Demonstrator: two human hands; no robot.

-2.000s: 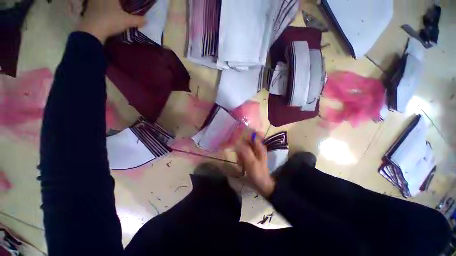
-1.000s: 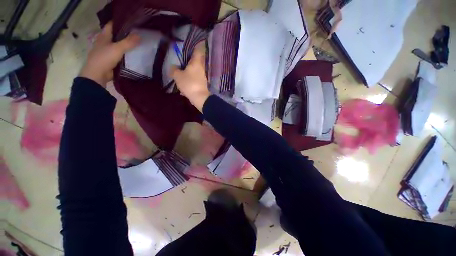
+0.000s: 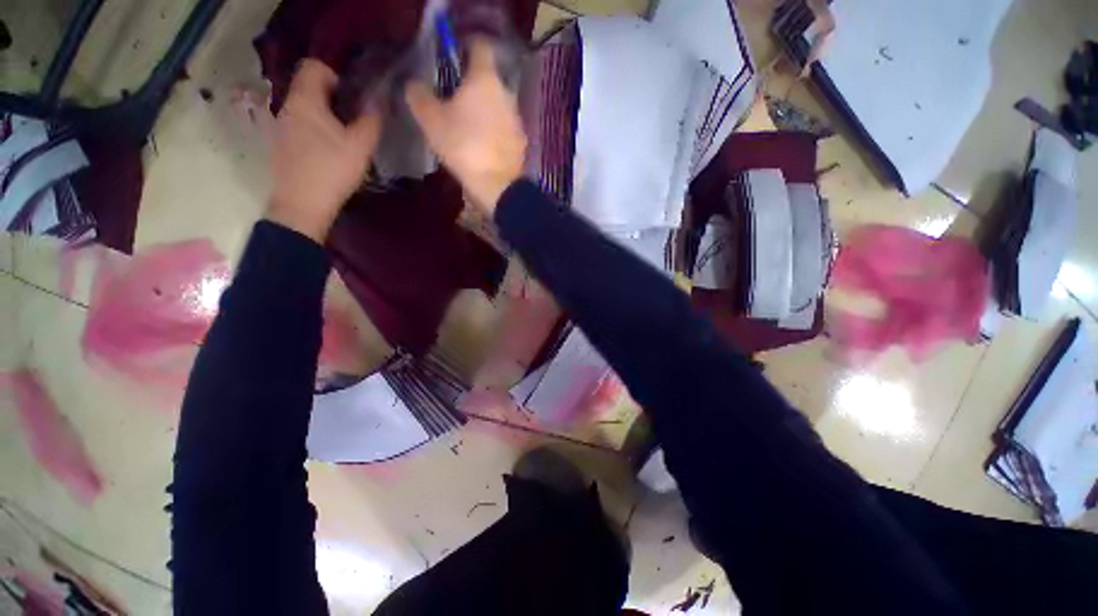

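My left hand (image 3: 323,147) is at the upper left over maroon fabric pieces (image 3: 415,259). My right hand (image 3: 476,130) is just right of it, with a blue-ended pen (image 3: 447,34) among its fingers. Between the hands a small pale cut stack (image 3: 403,142) shows, partly covered by fingers and blurred. The fingers of both hands are bent at the stack and cloth; whether the left hand grips a layer is hard to tell. The maroon cloth lies above and below the hands, limp and folded.
Large pale panels (image 3: 632,126) with striped edges lie right of my hands. Small curved pieces (image 3: 771,247) rest on maroon cloth. Other stacks (image 3: 1066,415) lie far right, a fanned stack (image 3: 373,415) below. Pink patches (image 3: 909,289) and dark metal legs (image 3: 151,90) also show.
My right hand has moved from the lower middle up to the stack beside my left hand. Since a second ago both hands have drawn closer together and the stack is more covered.
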